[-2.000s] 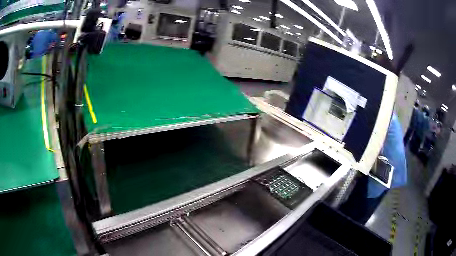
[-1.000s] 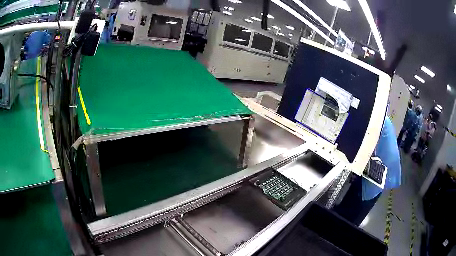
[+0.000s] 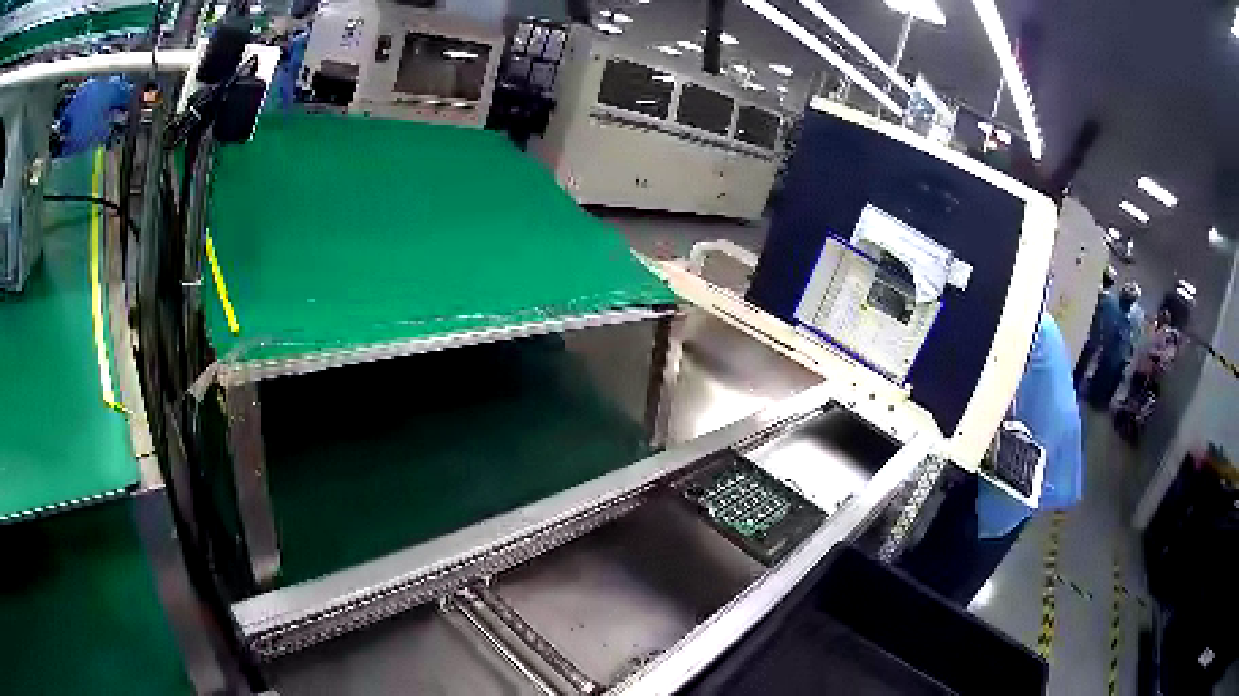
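Note:
A green PCB panel [image 3: 747, 500] of small repeated boards sits in a flat black carrier [image 3: 798, 528]. The carrier lies across the conveyor [image 3: 449, 551], between its two silver rails, at the right part of the bed. Paired metal rods [image 3: 510, 639] cross the bed nearer to me at the bottom. A large black tote [image 3: 870, 632] stands along the near side of the conveyor at the lower right. Neither of my hands is in the picture.
A green-matted two-level bench [image 3: 421, 231] stands behind the conveyor. A machine hood [image 3: 904, 231] with papers rises at its right end, a keypad [image 3: 1015, 460] beside it. A person in blue [image 3: 1046, 422] is behind the hood. Dark cables [image 3: 177, 354] run down a post at left.
The view has shifted slightly, so the bench and hood sit a little further left than two seconds ago. The carrier stays between the rails near the hood.

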